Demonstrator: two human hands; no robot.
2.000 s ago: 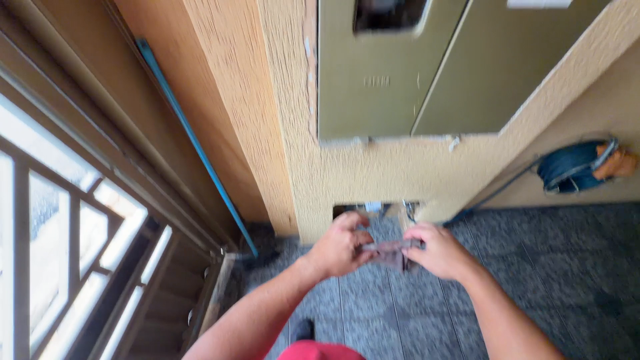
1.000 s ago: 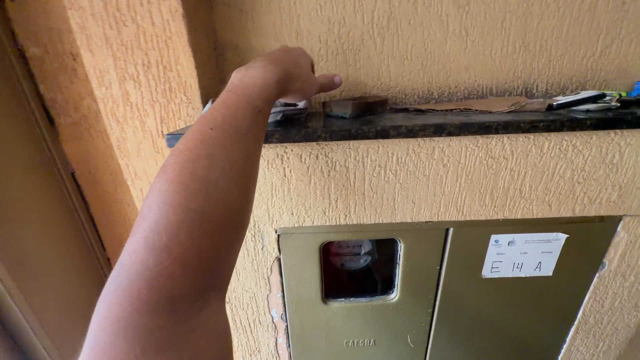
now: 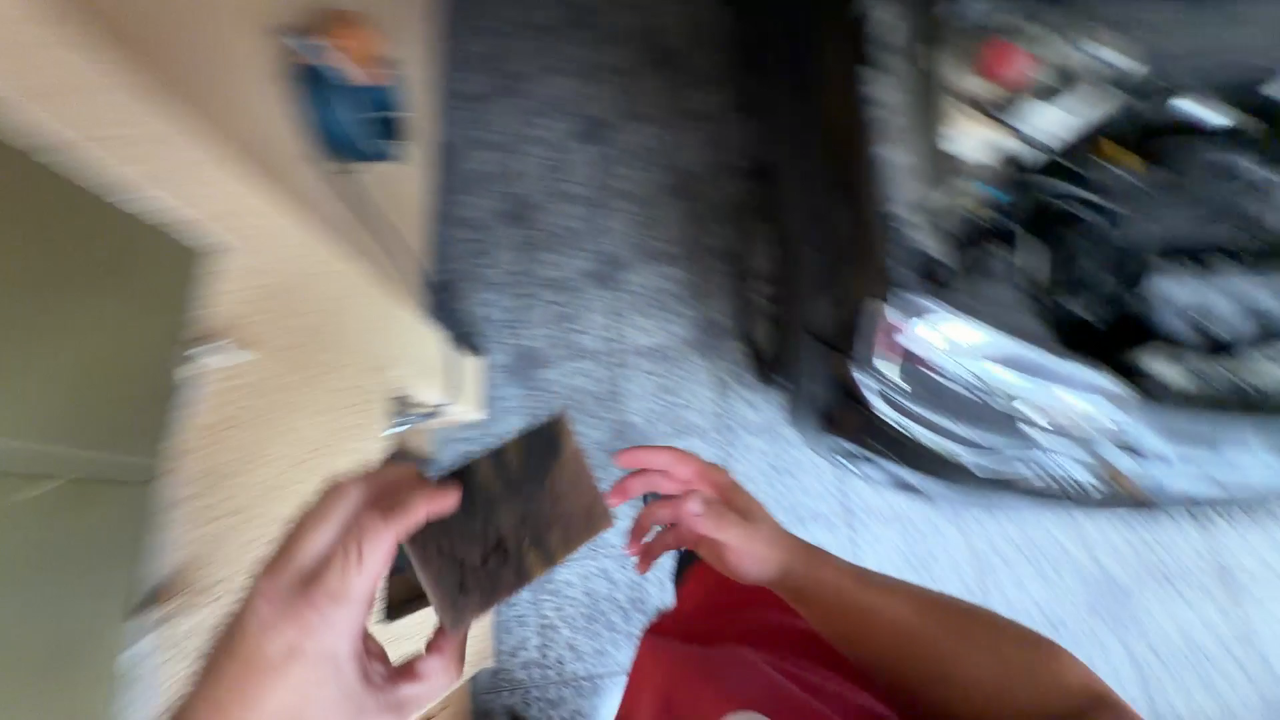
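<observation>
My left hand (image 3: 345, 590) grips a flat, dark brown rectangular piece (image 3: 510, 520) by its left side, thumb below and fingers above; its surface is mottled, and its material cannot be told. To the right of the piece, my right hand (image 3: 700, 515) is raised with its fingers apart and slightly curled, holding nothing. A narrow gap separates its fingertips from the piece's right corner. Behind the left hand is an opening low in the textured wall (image 3: 290, 380).
Blurred by motion, a car's headlight (image 3: 980, 390) and its exposed engine bay (image 3: 1130, 220) lie at the right. A blue coil (image 3: 350, 110) with an orange part is by the wall. Grey tiled floor (image 3: 600, 250) runs between. A greenish metal cabinet (image 3: 80, 330) stands at the left.
The view has swung far down and right from the stone ledge. My left hand, reaching over the ledge one second ago, now holds the dark piece. My right hand has come into view.
</observation>
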